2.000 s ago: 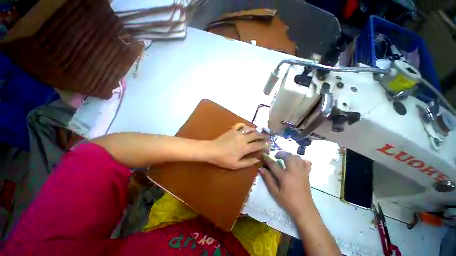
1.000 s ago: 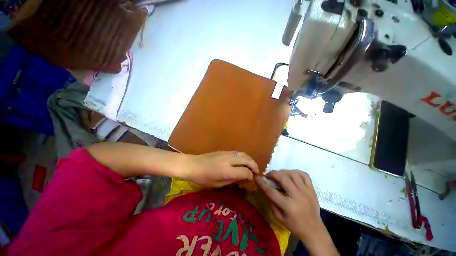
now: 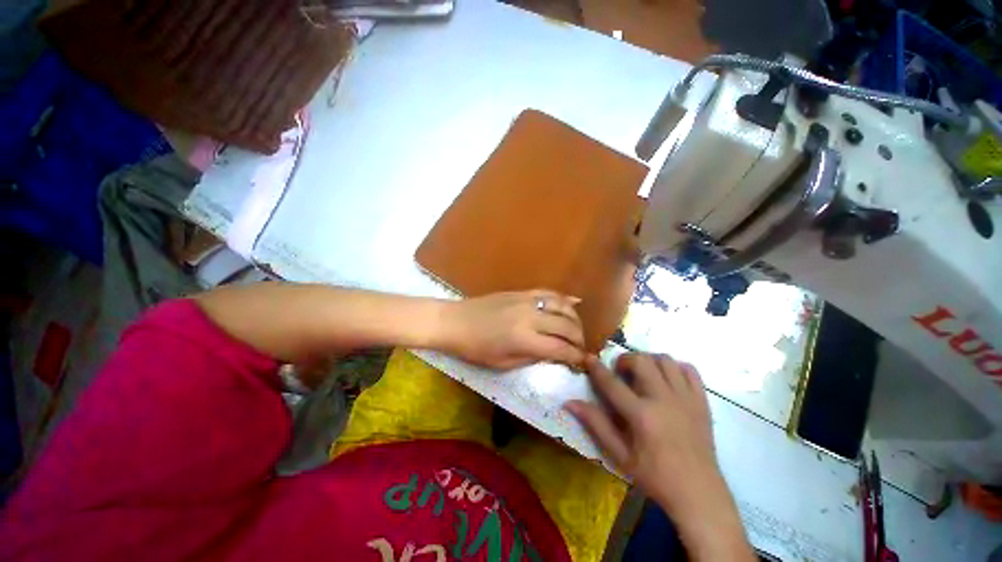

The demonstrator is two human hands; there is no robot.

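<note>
A tan leather panel (image 3: 538,209) with rounded corners lies on the white table, its right edge beside the needle area of the sewing machine (image 3: 714,176). My left hand (image 3: 516,327) lies on the panel's near part, fingers at its near corner. My right hand (image 3: 654,415) pinches the same corner with thumb and fingers, close to the left fingertips. The fingers hide the corner itself. The needle and presser foot are hard to make out under the machine head.
A tall brown panel stack (image 3: 209,66) stands at the far left. A black phone (image 3: 841,379) lies on the machine bed at right, with red-handled snips (image 3: 872,510) nearer me. Brown pieces (image 3: 648,24) and a blue crate (image 3: 934,55) are behind the table.
Since a second ago, the panel and both hands have moved forward, away from my body. The white tab seen at the panel's right edge no longer shows. The camera view has shifted too.
</note>
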